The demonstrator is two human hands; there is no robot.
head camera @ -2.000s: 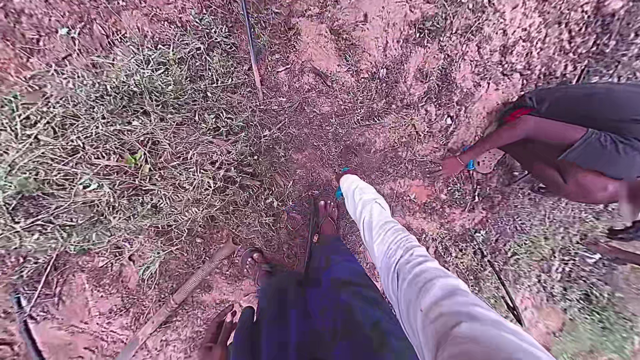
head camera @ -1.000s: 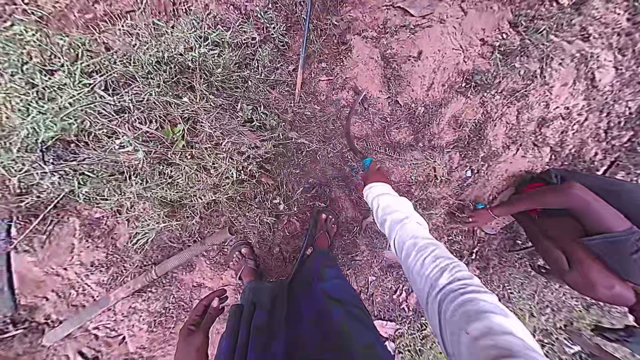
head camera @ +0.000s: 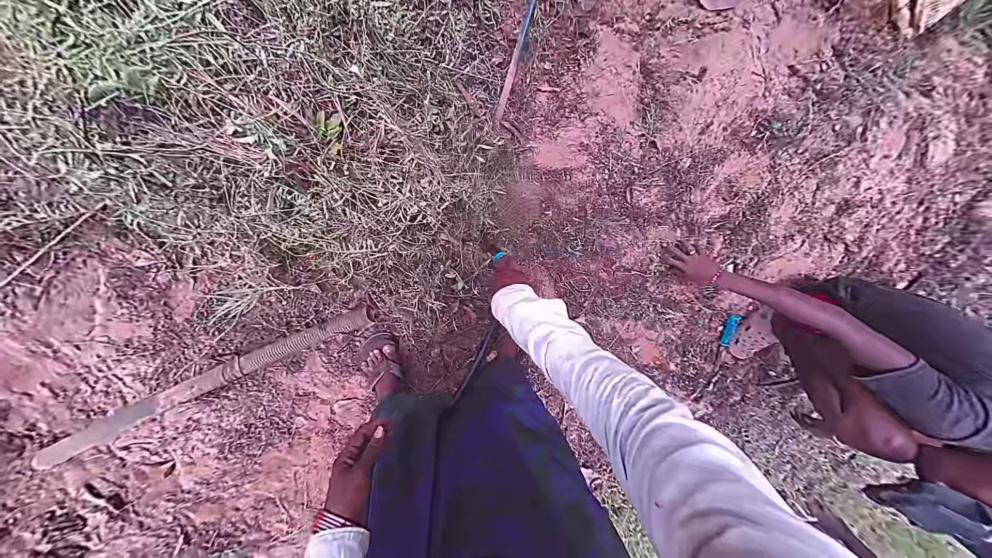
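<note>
My right hand (head camera: 509, 274), at the end of a white sleeve, grips a tool by its blue handle (head camera: 498, 256) at the edge of a patch of cut or flattened grass (head camera: 364, 178). The tool's blade cannot be made out now. Beside my dark trousers (head camera: 480, 473), at the lower left, is my left hand (head camera: 358, 461), wearing striped bangles, with bent fingers and nothing seen in it. My sandalled foot (head camera: 384, 360) stands near the end of a long pole-like piece with a ribbed part (head camera: 291, 341).
At the right a person crouches, one hand (head camera: 694, 265) low over the ground. A blue-handled tool (head camera: 730, 330) lies near that person's knees. A thin blue and brown rod (head camera: 518, 66) lies at the top. Reddish soil (head camera: 612, 77) spreads around the grass.
My right hand has moved left, to the grass edge; the curved blade seen a second ago is no longer visible. The other person's hand has moved away from the blue-handled tool.
</note>
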